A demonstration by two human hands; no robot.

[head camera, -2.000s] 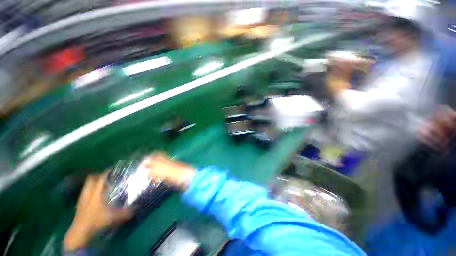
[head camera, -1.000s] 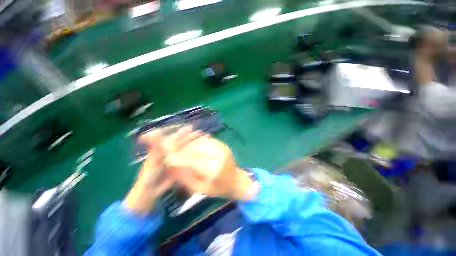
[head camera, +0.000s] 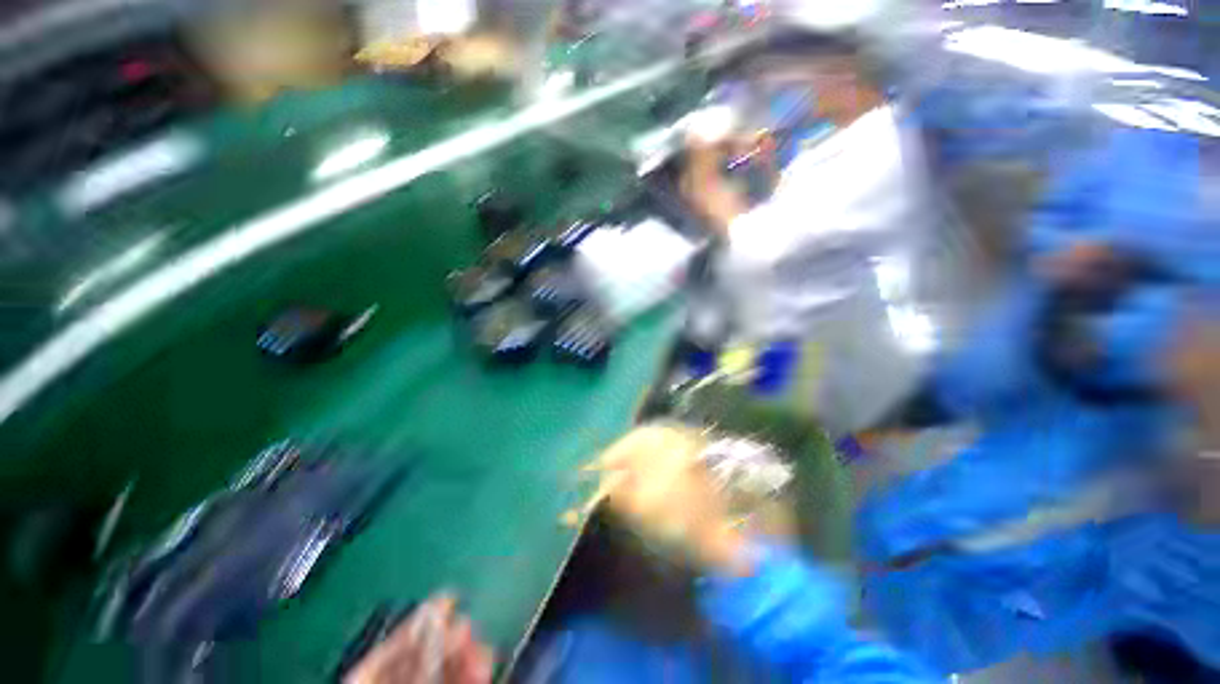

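Observation:
The whole view is motion-blurred. My right hand (head camera: pixel 662 484) is over the bench's front edge, beside the dark green bin (head camera: pixel 827 501). Pale crinkled film (head camera: pixel 747 465) shows just beyond its fingers; I cannot tell if the hand holds any. My left hand (head camera: pixel 426 648) is cut off by the bottom edge, next to a small dark thing (head camera: pixel 368 641); its grip is unclear. A dark stack with shiny strips, perhaps bezel packs (head camera: pixel 241 555), lies on the green mat at the lower left.
Several black display units (head camera: pixel 515 314) stand on the mat (head camera: pixel 442 441) by a white box (head camera: pixel 636 265). A small dark unit (head camera: pixel 305 331) lies further left. A person in white (head camera: pixel 850 227) works beyond the box. People in blue (head camera: pixel 1044 508) are at the right.
The view has swung right. My hands were together over the dark stack and are now apart, the right by the bin and the left low at the bench edge. The stack now lies uncovered.

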